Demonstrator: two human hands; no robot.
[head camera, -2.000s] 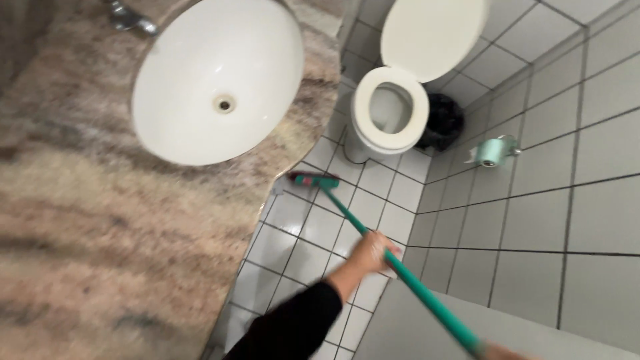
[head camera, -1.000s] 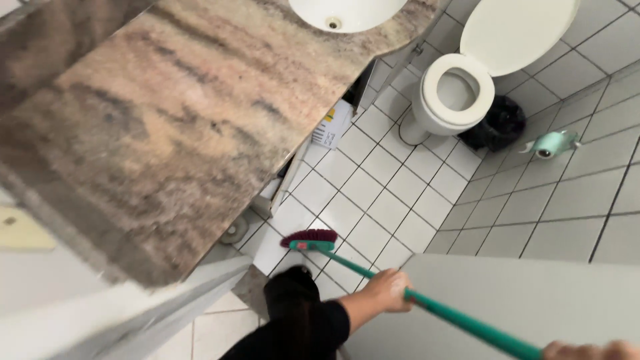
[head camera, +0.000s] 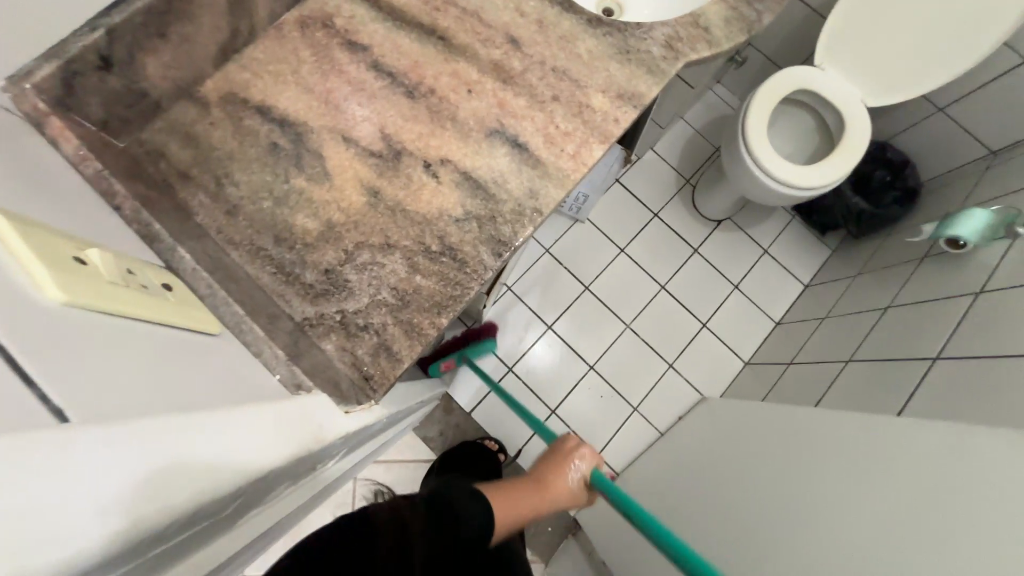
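My left hand (head camera: 566, 472) grips the green handle of a push broom (head camera: 520, 410) at the lower middle of the view. The broom head (head camera: 468, 350), green with dark red bristles, rests low against the white tiled floor beside the front edge of the stone countertop (head camera: 384, 160), partly under it. From the hand, the handle runs down to the bottom edge of the view. My right hand is out of the frame.
A white toilet (head camera: 752, 148) with its lid raised stands at the upper right, a black-bagged bin (head camera: 880, 192) beside it. A toilet roll (head camera: 964, 230) hangs on the tiled wall. A box (head camera: 588, 192) sits under the counter. A pale door panel (head camera: 816, 480) fills the lower right.
The broom head has moved away from the toilet side, along the counter to its near end. The right hand, partly seen before on the handle, has left the view. The view has shifted.
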